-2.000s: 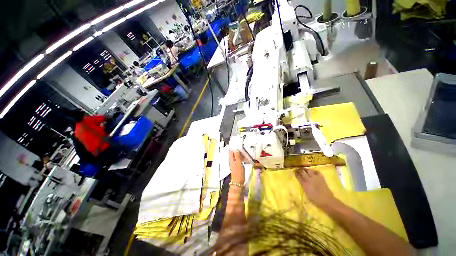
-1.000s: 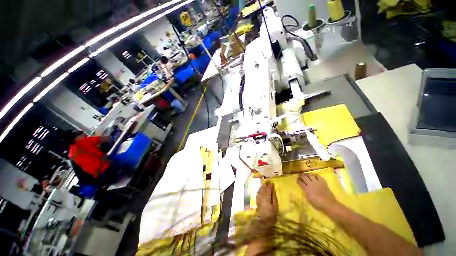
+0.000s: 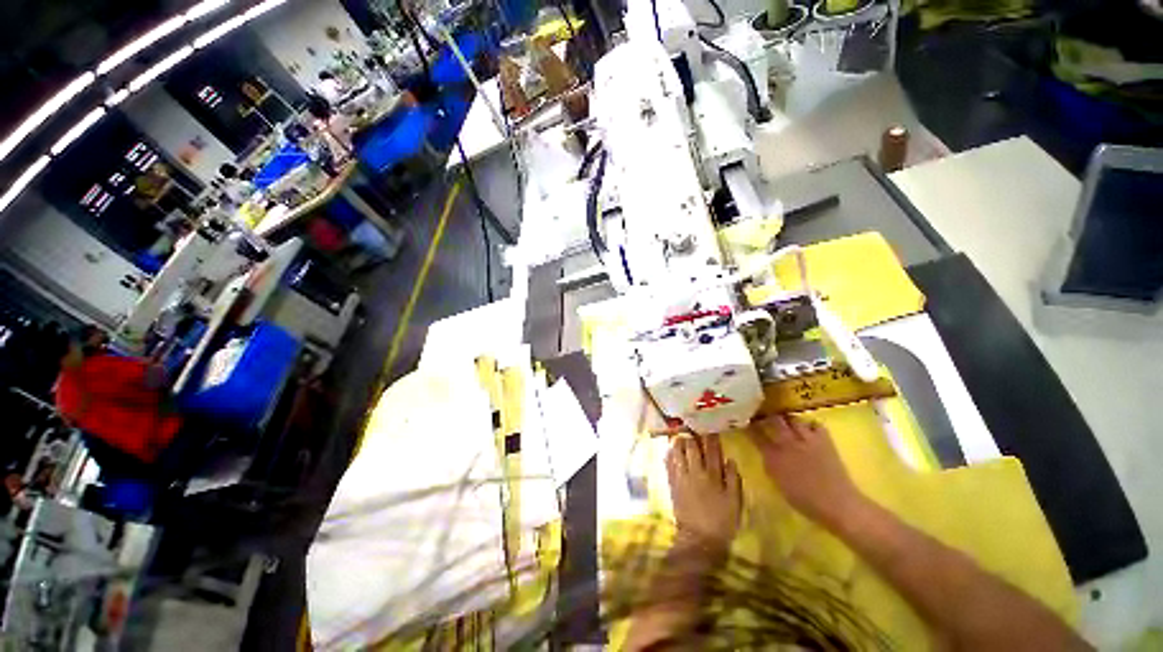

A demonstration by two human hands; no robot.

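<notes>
A large yellow panel (image 3: 944, 516) lies under the machine head (image 3: 702, 382) and towards me. A brown-gold bar (image 3: 829, 390) crosses its far edge. My left hand (image 3: 704, 490) lies palm down on the panel just in front of the head, fingers pointing at the bar. My right hand (image 3: 806, 465) lies palm down beside it to the right, fingertips close to the bar. Neither hand visibly grips anything. Dark strands of hair blur the lower view and partly cover my left forearm. The needle area is hidden behind the head.
White-backed pieces with yellow edges (image 3: 415, 510) are stacked left of the machine. A smaller yellow piece (image 3: 857, 296) lies behind the clamp. A dark work plate (image 3: 1039, 408), a grey screen (image 3: 1122, 236) and a brown spool (image 3: 894, 148) are at right. A person in red (image 3: 115, 401) is far left.
My left hand has moved from beside the head's left side onto the panel in front of it. My right hand stays on the panel near the bar. The camera view has shifted.
</notes>
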